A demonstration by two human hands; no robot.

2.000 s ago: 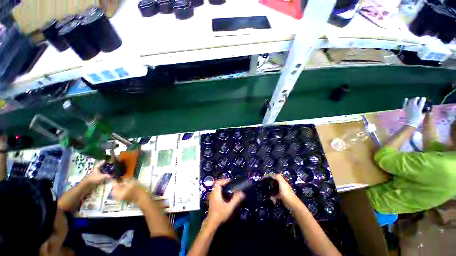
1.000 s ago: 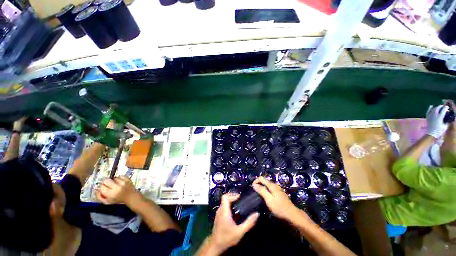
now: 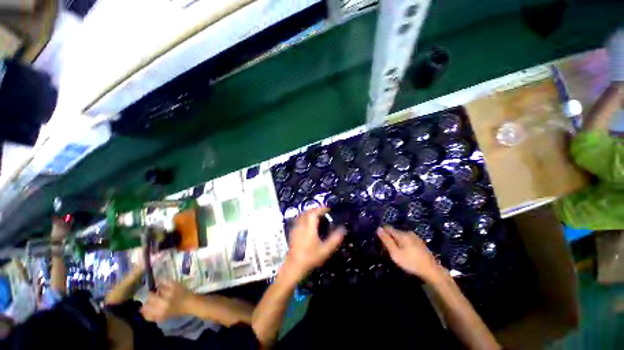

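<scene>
The black blister tray [image 3: 356,156] lies in front of me, tilted in view, with rows of glossy round black parts [image 3: 380,189]. My left hand [image 3: 311,240] is over the tray's near left part, thumb and fingers apart around a dark area with a bright rim. Whether it holds a black part cannot be told against the black tray. My right hand [image 3: 408,253] is over the near middle of the tray, fingers extended, with nothing visible in it. The two hands are apart.
A green conveyor belt [image 3: 274,102] runs behind the tray with black units [image 3: 431,65] on it. A white post [image 3: 391,61] stands at the tray's back edge. Cardboard [image 3: 527,147] lies right. A neighbour's hand [image 3: 164,301] is by a green press [image 3: 123,222] and orange-brown block [image 3: 186,230] at left.
The view has turned and tilted. My hands have moved apart, and the black cylinder they held together is no longer clearly visible. A black unit now shows on the belt at left.
</scene>
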